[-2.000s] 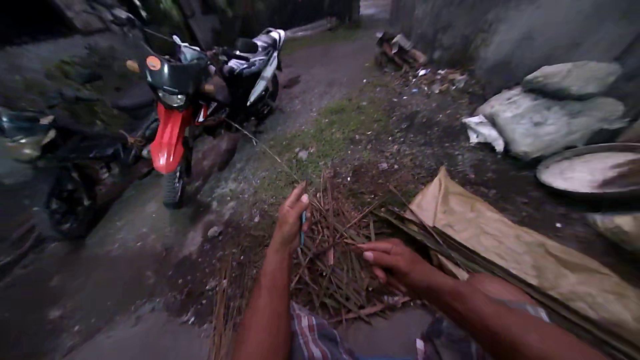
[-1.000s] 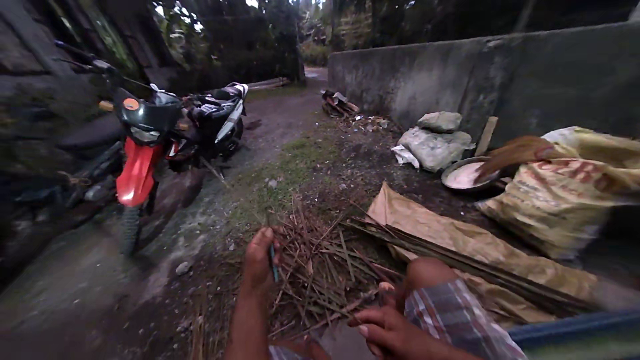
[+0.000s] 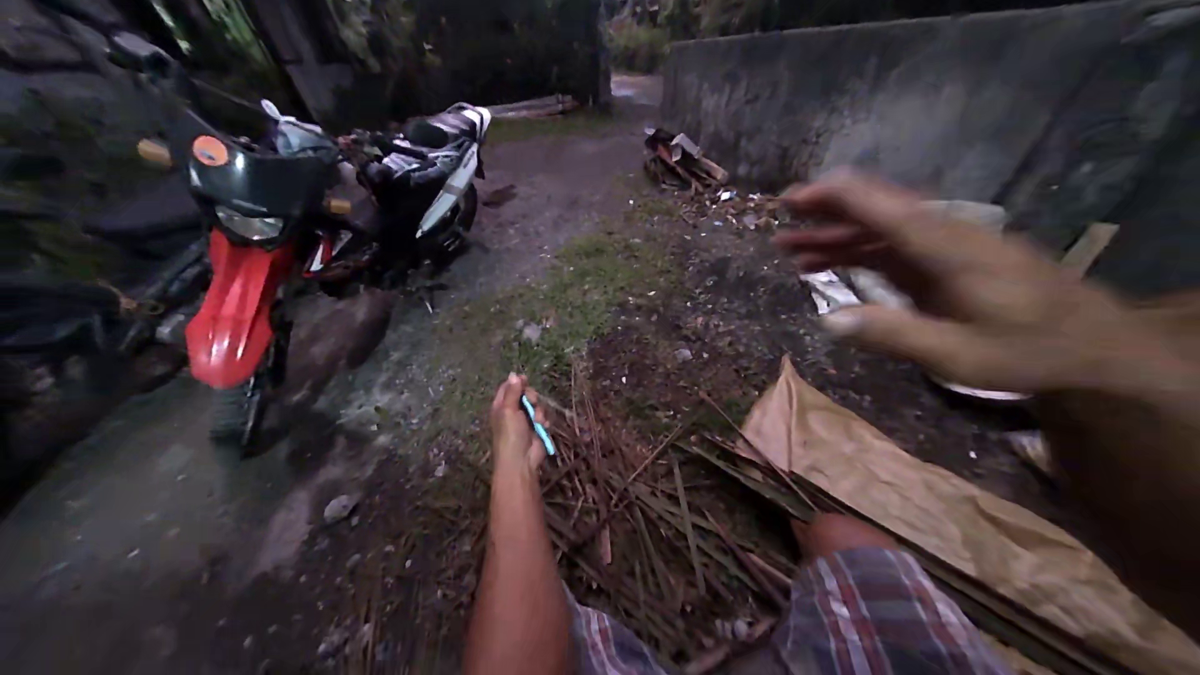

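My left hand [image 3: 516,422] is closed around a slim tool with a light-blue handle [image 3: 537,427], held over the near end of the grass strip; what kind of tool it is cannot be told. Raised at the right, my right hand [image 3: 947,281] is blurred, its fingers apart and nothing seen between them. Below and between the hands lies a heap of dry leaf strips and thin sticks [image 3: 647,525]. Long dark palm-like strips [image 3: 994,600] run beside my knee, along the edge of a tan sheet or sack [image 3: 900,478].
A red and black motorcycle [image 3: 234,309] stands at the left, another two-wheeler [image 3: 431,169] behind it. A concrete wall [image 3: 844,103] runs along the right. Debris [image 3: 684,164] lies near its foot. A stone [image 3: 339,508] lies on the ground at the left.
My right hand has risen from near my knee to the upper right, its fingers now spread. My left hand still holds the blue-handled tool.
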